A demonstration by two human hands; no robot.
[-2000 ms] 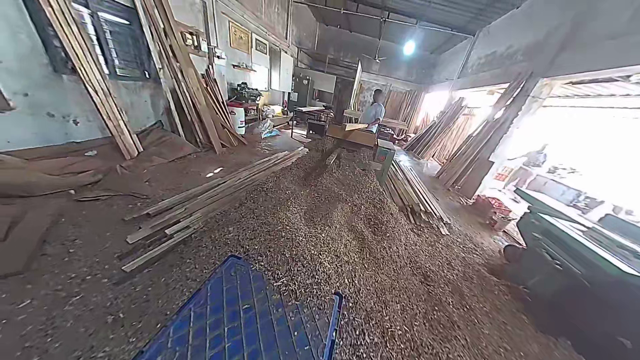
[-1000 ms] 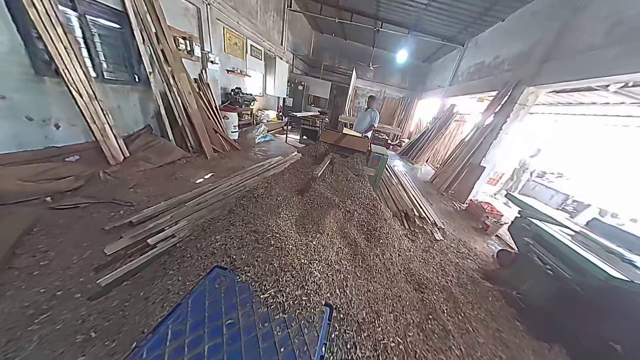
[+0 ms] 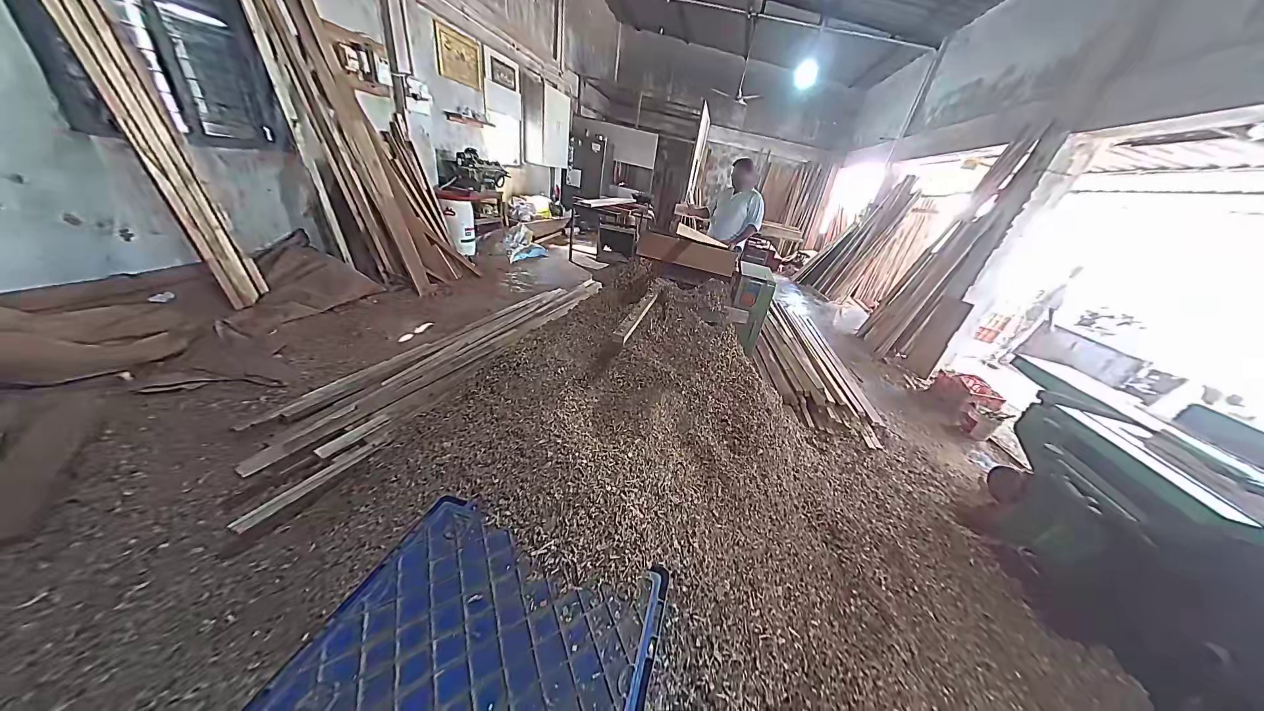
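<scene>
Neither my left hand nor my right hand is in view. Low in the head view lies a blue plastic crate or tray (image 3: 444, 622) with a diamond grid, cut off by the bottom edge. Its far edge is partly covered by a broad heap of wood shavings (image 3: 642, 464). At the far end of the heap stands a machine with a brown board (image 3: 686, 254) and a green side panel (image 3: 758, 301). A wooden strip (image 3: 635, 318) slants down from it onto the shavings. Another person (image 3: 739, 207) stands behind that machine.
Long wooden strips (image 3: 415, 380) lie left of the heap, and more planks (image 3: 815, 370) lie right of it. Boards lean on the left wall (image 3: 158, 148) and the right side (image 3: 918, 257). A green machine (image 3: 1136, 474) stands at the right, near a red item (image 3: 968, 390).
A wooden strip now slants from the far machine onto the heap; it was not plain two seconds ago. The view has shifted slightly.
</scene>
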